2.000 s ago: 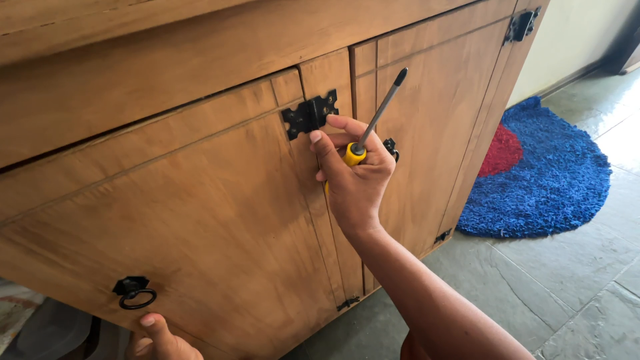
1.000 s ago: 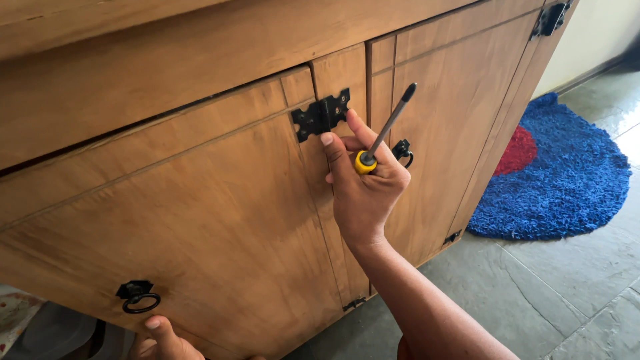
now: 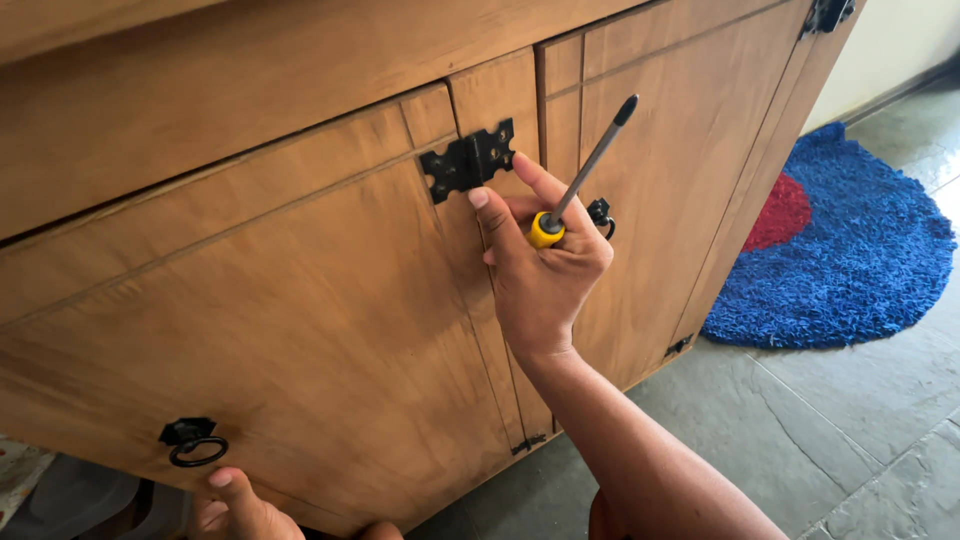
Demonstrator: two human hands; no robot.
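Observation:
A black metal hinge (image 3: 469, 159) joins the left wooden cabinet door (image 3: 300, 300) to the narrow post between the doors. My right hand (image 3: 551, 262) is closed on a screwdriver (image 3: 592, 169) with a yellow handle, its dark tip pointing up and away from the hinge. The thumb and index fingertip of that hand touch or nearly touch the hinge's lower edge. At the lower left, my left hand (image 3: 244, 506) is at the door's bottom edge, thumb up, just below a black ring pull (image 3: 193, 442); its other fingers are mostly hidden.
The right cabinet door (image 3: 667, 172) has its own ring pull (image 3: 600, 214), partly behind my right hand, and a black hinge (image 3: 827, 15) at top right. Small lower hinges (image 3: 529, 444) show near the base. A blue and red rug (image 3: 847, 255) lies on the stone-tiled floor (image 3: 787, 420).
The view has come somewhat closer to the hinge. My right hand stays beside the hinge with the screwdriver in it, and my left hand remains below the ring pull.

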